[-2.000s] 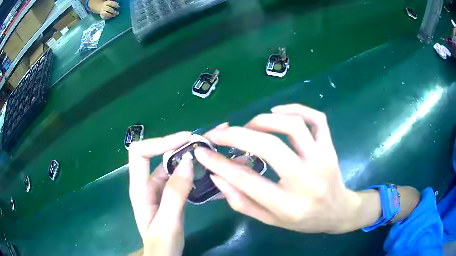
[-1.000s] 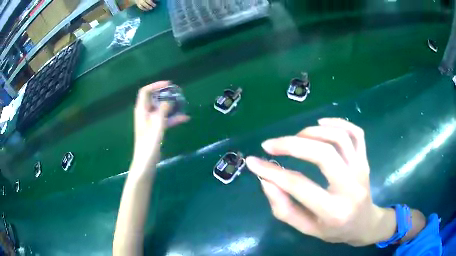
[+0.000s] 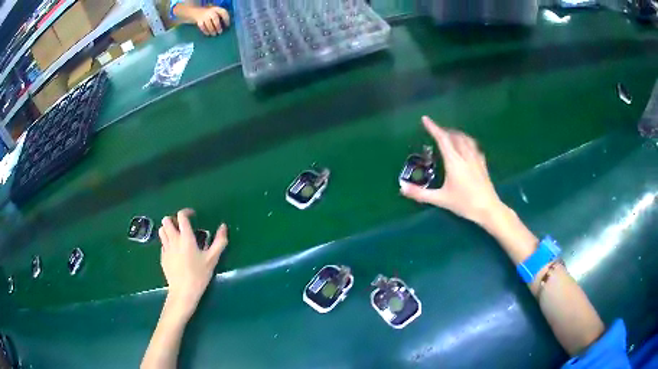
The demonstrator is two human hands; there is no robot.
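Observation:
My left hand (image 3: 186, 252) is low over the green belt. Its thumb and fingers are apart around an open watch case (image 3: 203, 236), which is partly hidden by the hand. My right hand (image 3: 458, 173) reaches over the belt with thumb and index finger wide apart around another open case (image 3: 417, 171) with a small flex tab on top. A third case (image 3: 306, 189) lies on the belt between the hands. Two more open cases, one left (image 3: 328, 288) and one right (image 3: 395, 303), lie on the nearer green surface, with pale rims and dark insides.
More cases lie at left, the nearest (image 3: 140, 228) beside my left hand. A clear pocket tray (image 3: 310, 43) stands beyond the belt, a black tray (image 3: 58, 137) at far left, and a clear bag (image 3: 172, 65) between them. Another person's hand (image 3: 211, 20) rests at top left.
My left hand has moved down and left with its case, now on the belt. My right hand has moved up from the near surface to a belt case. The two near cases are uncovered.

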